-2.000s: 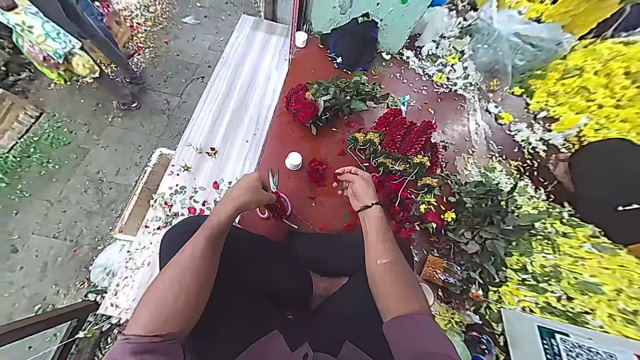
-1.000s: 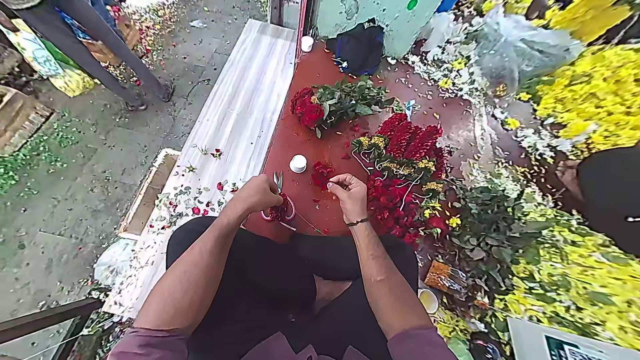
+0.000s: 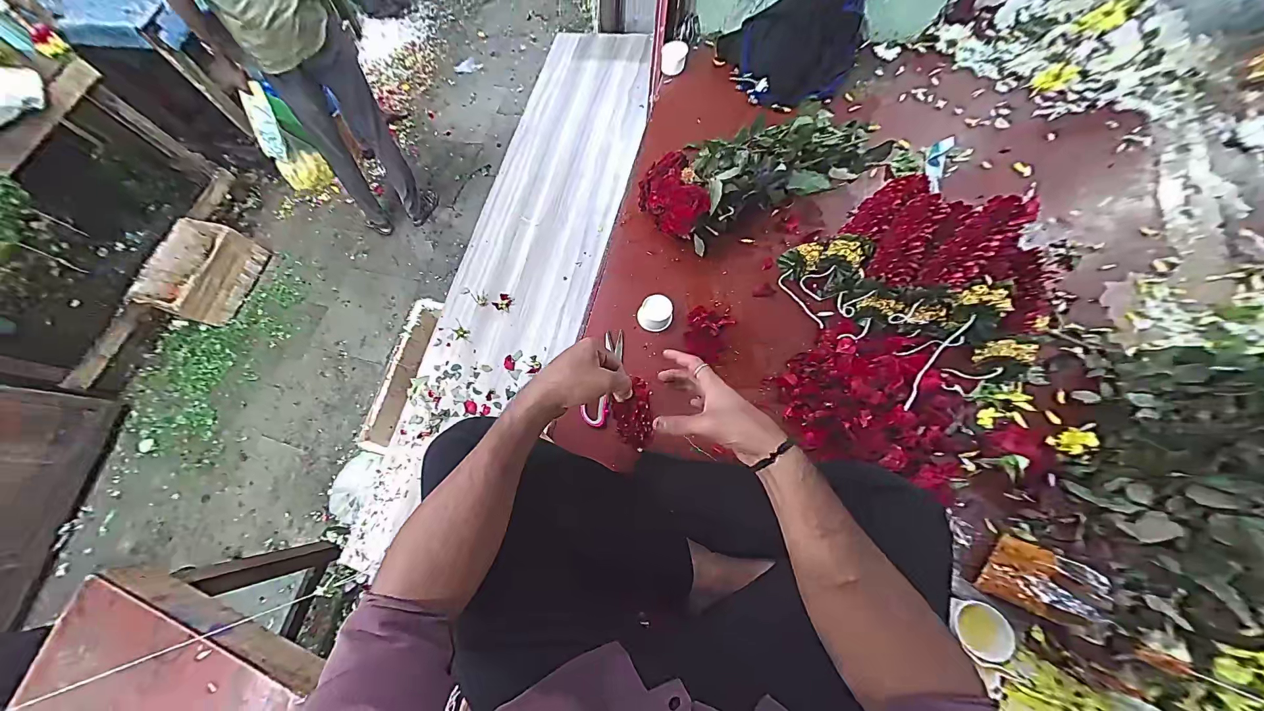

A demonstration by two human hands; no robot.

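My left hand (image 3: 585, 375) holds scissors (image 3: 595, 411), their blades pointing up past the fingers and a pink-and-white handle showing below. Red petals strung in a short bunch (image 3: 634, 413) hang just under its fingertips; whether the fingers grip them too is unclear. To the right, my right hand (image 3: 713, 407) is raised with its fingers spread, and nothing shows in it. Beyond the hands a small pile of red petals (image 3: 708, 331) lies on the red surface, beside a white thread spool (image 3: 655, 313). Red petal garlands (image 3: 938, 232) and loose red petals (image 3: 859, 390) lie farther right.
A bundle of red roses (image 3: 676, 196) with leafy stems lies beyond the spool. The white striped board (image 3: 553, 178) runs along the left edge. Near my right knee are an orange packet (image 3: 1032, 578) and a cup (image 3: 984, 632). A person (image 3: 346, 99) stands at upper left.
My right hand has opened its fingers, which were pinched together near the small petal pile. The person at upper left has moved. My left hand stays around the scissors.
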